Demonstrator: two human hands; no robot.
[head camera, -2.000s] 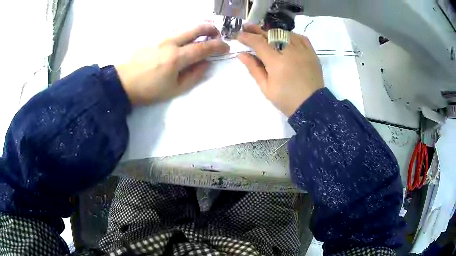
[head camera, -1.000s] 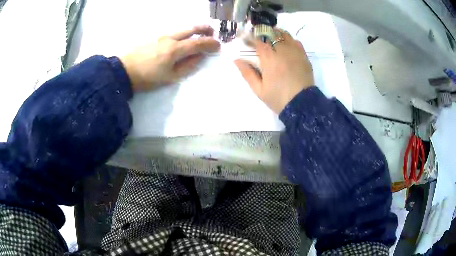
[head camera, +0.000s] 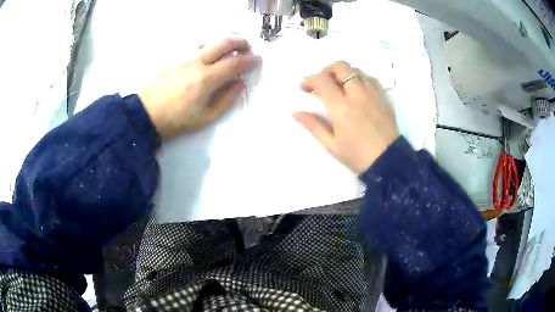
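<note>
A large white fabric panel (head camera: 268, 164) lies on the machine bed, overexposed, its near edge hanging over the table's front edge. My left hand (head camera: 204, 85) rests on its left part, fingers bent, with a short thin reddish line on the cloth by the fingertips. My right hand (head camera: 353, 113), with a ring, is on the right part, fingers apart and blurred, holding nothing. The presser foot (head camera: 271, 27) is at top centre, beyond both hands. Whether cloth is under the foot cannot be told. Faint lines show on the cloth at upper right.
The machine head (head camera: 487, 30) arches over the top right, with a ribbed cream knob (head camera: 316, 26) beside the needle area. Red looped handles (head camera: 504, 181) lie at right. White pieces (head camera: 535, 225) are at far right, and more white cloth (head camera: 33, 79) is at left.
The panel has moved towards me and now covers the ruler edge. My right hand has moved back from the presser foot, down and slightly right. The parallel seam lines between my hands no longer show.
</note>
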